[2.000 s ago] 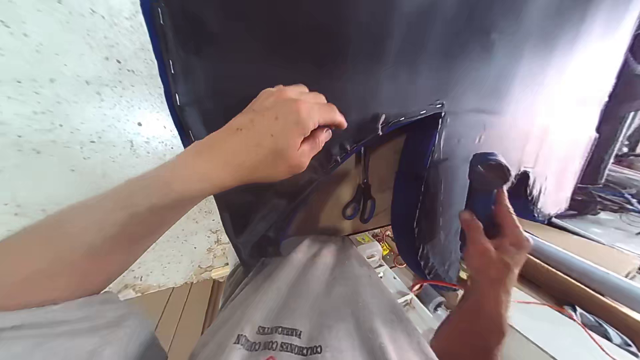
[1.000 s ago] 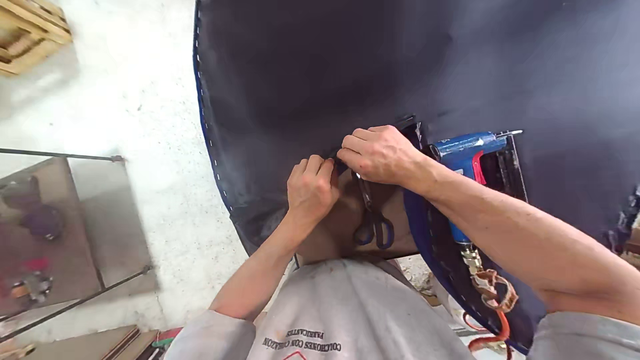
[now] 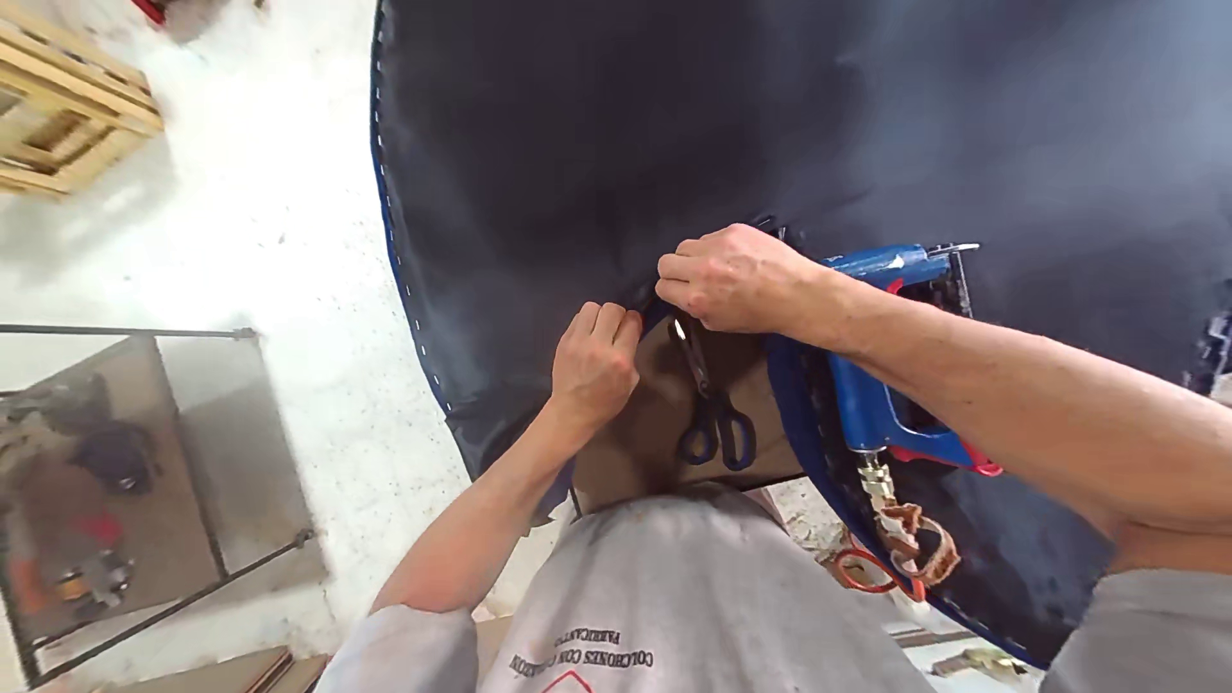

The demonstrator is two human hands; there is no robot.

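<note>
Black lining fabric [image 3: 616, 125] spreads over a large piece with blue cloth edging [image 3: 791, 395] and rows of staples near its rim. My left hand [image 3: 597, 364] pinches the fabric at the curved cutout's edge. Just to the right and higher, my right hand [image 3: 736, 279] grips the same edge, its fingertips partly hidden. Below the hands, scissors with dark handles [image 3: 712, 423] lie on a brown surface inside the cutout. A blue pneumatic staple gun [image 3: 866, 399] rests on the black fabric, partly under my right forearm, with an air fitting and a red-orange hose.
Wooden crates or frames [image 3: 72, 106] stand on the pale floor at the upper left. A metal-framed table or cart [image 3: 207, 433] with blurred items is at the left. Flat boards [image 3: 231, 674] lie at the bottom left.
Two seconds ago my right hand held the blue tool; it now lies on the fabric, and that hand is at the cutout edge. My left hand has also come to the edge. The view has shifted.
</note>
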